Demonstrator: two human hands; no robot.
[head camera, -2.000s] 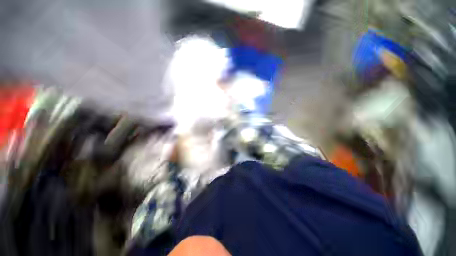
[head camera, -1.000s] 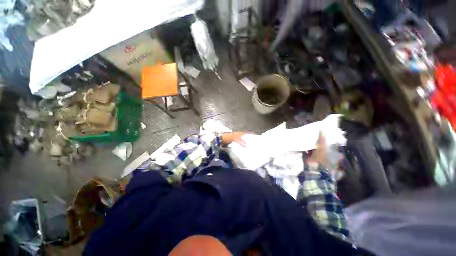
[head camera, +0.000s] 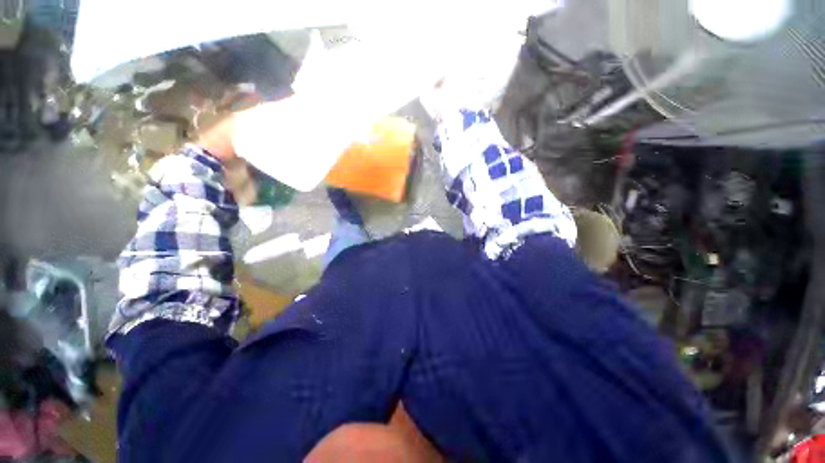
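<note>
A bundle of white cut pieces (head camera: 303, 136) is held out in front of me over the orange stool (head camera: 384, 163). It is overexposed and merges with the white table (head camera: 181, 32) behind it. My left hand (head camera: 220, 136) is on the bundle's left end, blurred. My right hand (head camera: 436, 98) is at its right part, mostly washed out by glare; its fingers are hard to see. Whether the bundle touches the table cannot be told.
A beige bucket (head camera: 597, 240) stands right of my right sleeve. Offcuts (head camera: 276, 246) lie on the floor. A standing fan (head camera: 715, 54) is at the upper right. Dark cluttered machinery (head camera: 687, 217) lines the right side. Brown bundles (head camera: 163, 136) lie at the left.
I have turned and moved up to the white table and stool. Both arms, bent low before, are now stretched forward with the white bundle. The fan has come into view.
</note>
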